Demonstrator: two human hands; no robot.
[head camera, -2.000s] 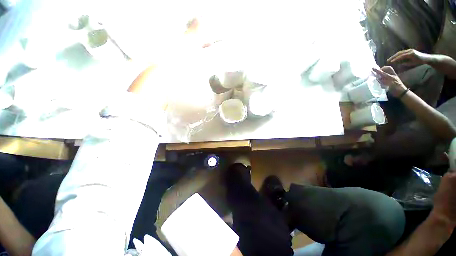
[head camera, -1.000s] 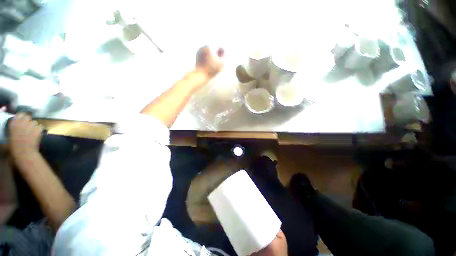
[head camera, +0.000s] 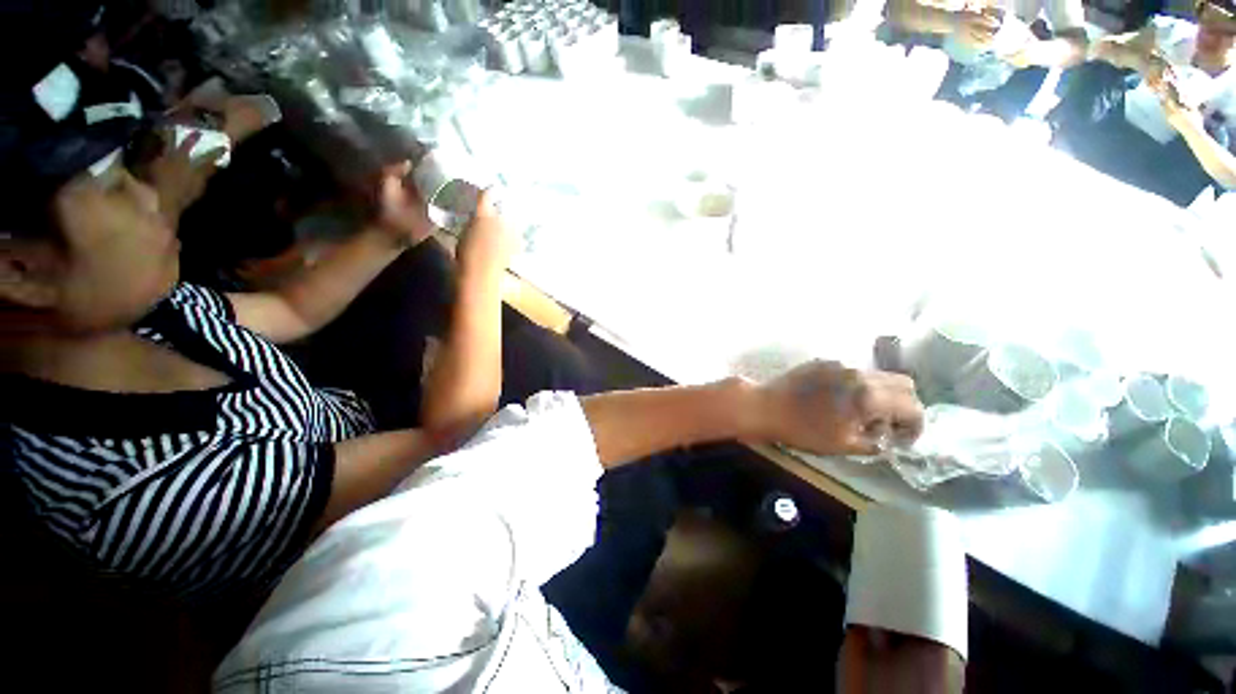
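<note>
My left hand (head camera: 847, 407), at the end of a white sleeve, is over the table edge with its fingers curled on a crinkled clear plastic bag (head camera: 949, 454). My right hand (head camera: 905, 664) is low at the bottom, partly cut off and partly hidden behind the white plastic housing (head camera: 908, 576) it holds; its fingers are not clearly seen. Several white cups, one of them open-ended (head camera: 1048, 472), lie and stand on the table just right of my left hand.
A person in a striped top (head camera: 176, 461) sits close on the left, holding a cup (head camera: 454, 203) at the table edge. Glossy parts are heaped at the back left. Other people sit across at the back right. The table top (head camera: 1084, 536) is glare-washed.
The view has swung left and up, bringing in the neighbour. My left hand has come back to the film near the table edge. My right hand still holds the white housing.
</note>
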